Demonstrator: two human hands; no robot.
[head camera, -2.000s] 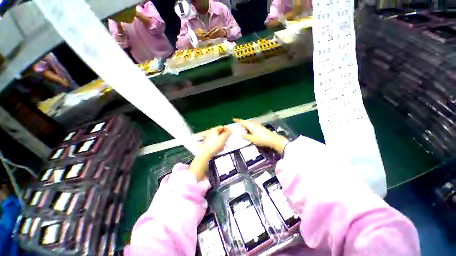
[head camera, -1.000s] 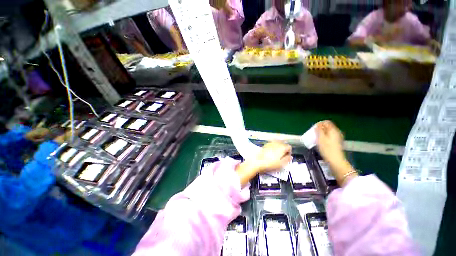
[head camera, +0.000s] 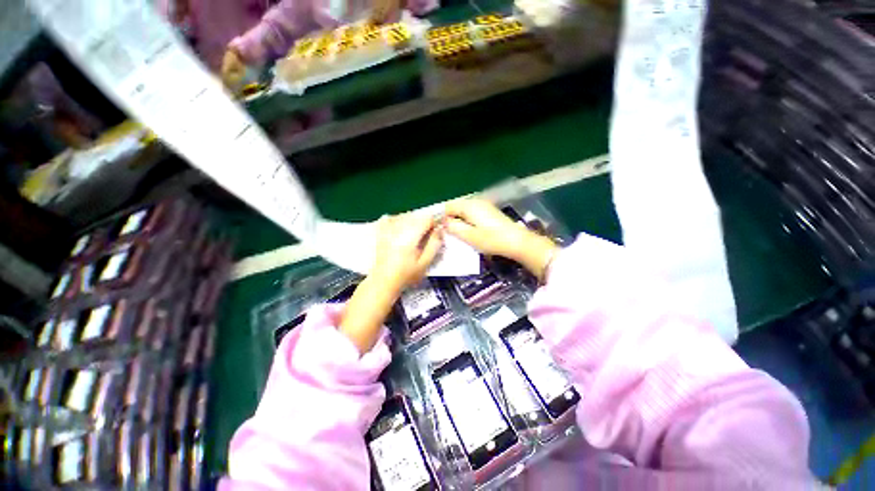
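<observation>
My left hand (head camera: 405, 251) holds the lower end of the left label strip (head camera: 216, 125) above the tray's far row. My right hand (head camera: 487, 230) meets it there, with fingertips together at the strip's whitish end; whether a separate label is pinched there cannot be told. Below lies a clear plastic phone tray (head camera: 419, 360) with phones in pockets. The near-row phones, such as this phone (head camera: 472, 408), have whitish printed labels on their screens. My hands and the strip hide part of the far row.
A second label strip (head camera: 664, 163) hangs at right. Stacked filled trays (head camera: 115, 355) stand at left, and more stacked trays (head camera: 792, 125) at right. Across the line are yellow parts (head camera: 475, 36) and a worker's pink sleeve (head camera: 278, 24). A pale line (head camera: 566, 175) crosses the green surface.
A second ago my hands were apart, with a whitish piece in my right fingers; now they meet at the strip's end. The camera view has swung, shifting the stacks and strips.
</observation>
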